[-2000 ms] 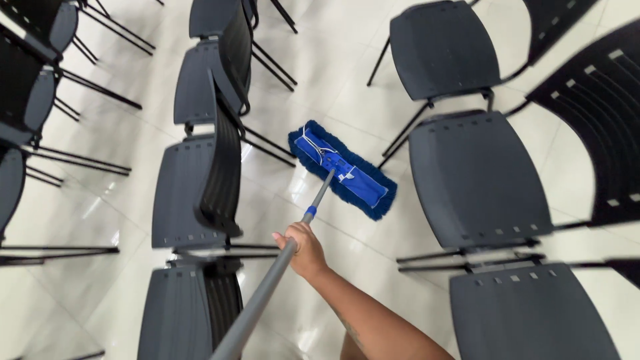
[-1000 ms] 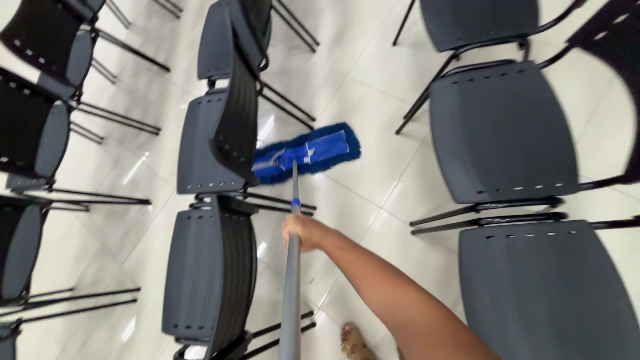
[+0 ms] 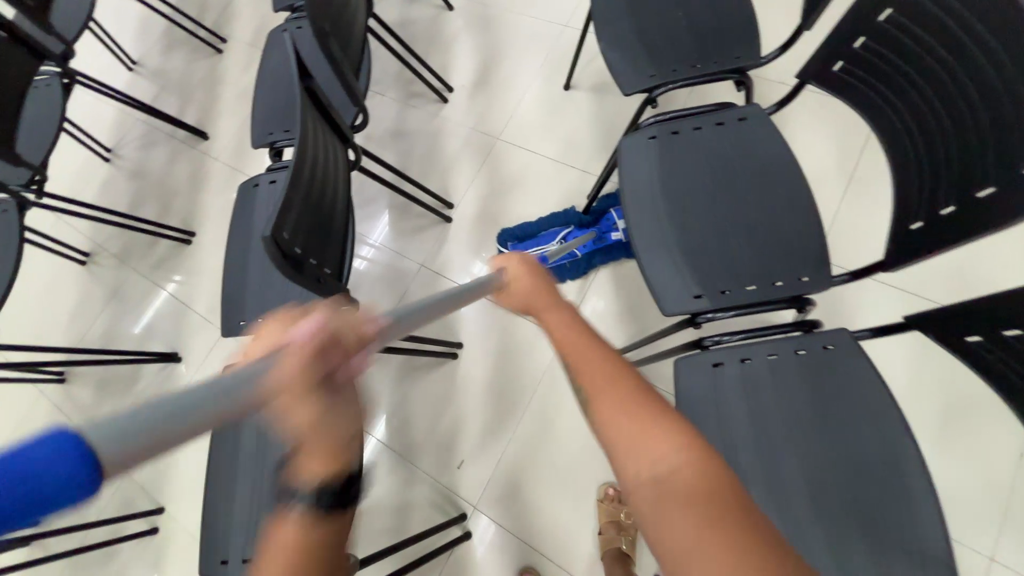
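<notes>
A blue dust mop head (image 3: 564, 238) with fringed edges lies on the tiled floor, its right end hidden under a chair seat. From it a grey handle (image 3: 444, 302) slants down to the lower left, ending in a blue grip (image 3: 48, 478). My right hand (image 3: 526, 284) is closed round the handle near the mop head. Farther up the handle, my left hand (image 3: 312, 352), blurred and with a dark band on its wrist, is wrapped round it too.
Rows of dark plastic chairs stand on both sides, a near seat (image 3: 724, 208) at the right and another seat (image 3: 264, 248) at the left. Thin black chair legs (image 3: 408, 192) reach into the aisle. A sandalled foot (image 3: 616, 520) is at the bottom.
The mop head has moved right, from beside the left chairs to under a right-hand chair. My left hand has come into view on the handle, which now slants more.
</notes>
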